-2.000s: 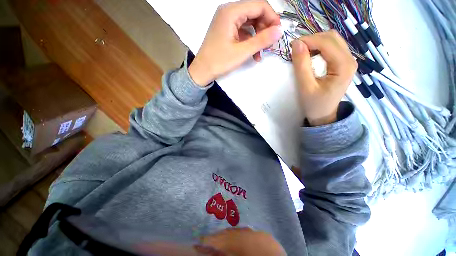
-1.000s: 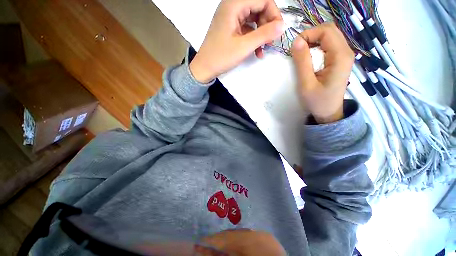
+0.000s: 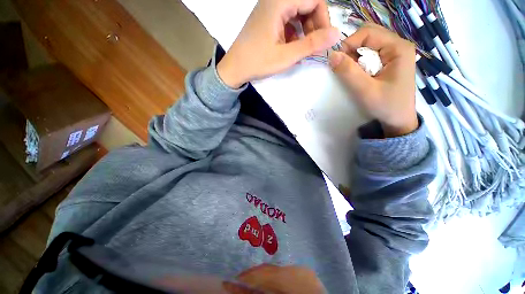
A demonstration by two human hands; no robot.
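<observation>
My left hand [image 3: 282, 43] is at the top centre, thumb and forefinger pinched together on fine coloured core wires. What lies between its fingertips is too small to tell. My right hand [image 3: 383, 74] is just to the right, thumb and forefinger closed at the same wires, with a crumpled white wad [image 3: 369, 61] held in its curled palm. The fingertips of both hands are close together over the white table [image 3: 322, 115]. More multicoloured core wires [image 3: 397, 17] fan out behind the right hand, from white cables with black sleeves [image 3: 433, 64].
Light grey multi-core cables [image 3: 460, 132] with frayed-looking pale ends spread over the table at the right. A cardboard box [image 3: 63, 123] stands below at the left. A blurred skin-coloured shape shows at the bottom edge, before the grey sweatshirt.
Both hands have shifted slightly right, and their fingertips have come closer together. The right hand has tilted left, showing more of the white wad.
</observation>
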